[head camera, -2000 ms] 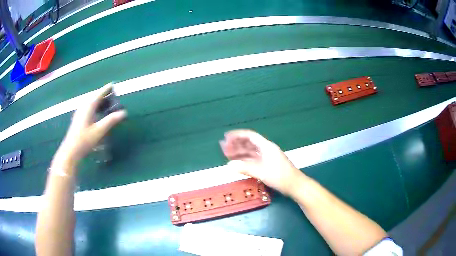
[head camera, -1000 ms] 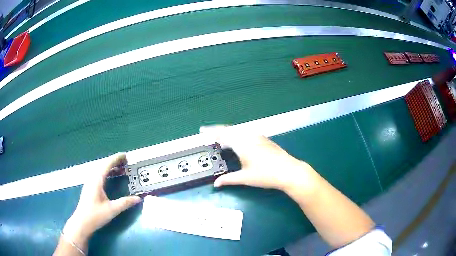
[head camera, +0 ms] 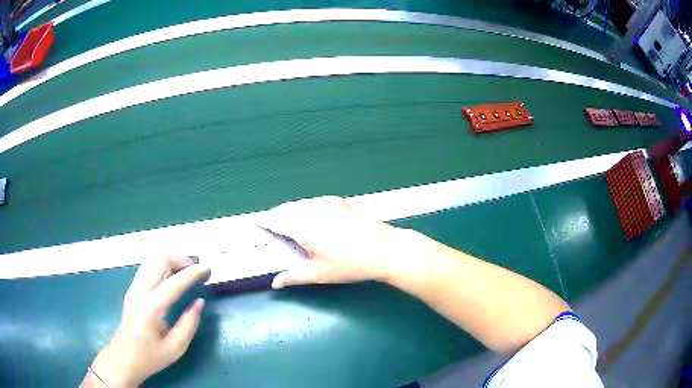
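Note:
The metal plate (head camera: 237, 259) is pale, washed out by glare, and lies over the fixture at the bench edge. Only the fixture's dark front side (head camera: 244, 285) and a bit of its left end show; its nests are hidden. My right hand (head camera: 341, 241) grips the plate's right part, thumb at the front edge and fingers over the top. My left hand (head camera: 161, 318) is at the left end, fingers apart and curved, holding nothing; its fingertips are close to the fixture's corner, and contact is unclear.
A red fixture (head camera: 498, 117) lies on the green conveyor belt (head camera: 319, 144), with several darker red ones (head camera: 624, 117) farther right. A red fixture stack (head camera: 636, 195) stands at the right bench edge. A red bin (head camera: 33, 48) is at the far left. A grey piece (head camera: 2, 191) shows at the left rim.
The plate has gone from the bench in front onto the fixture, with my right hand on it. My left hand has let go of the fixture's left end and moved slightly down.

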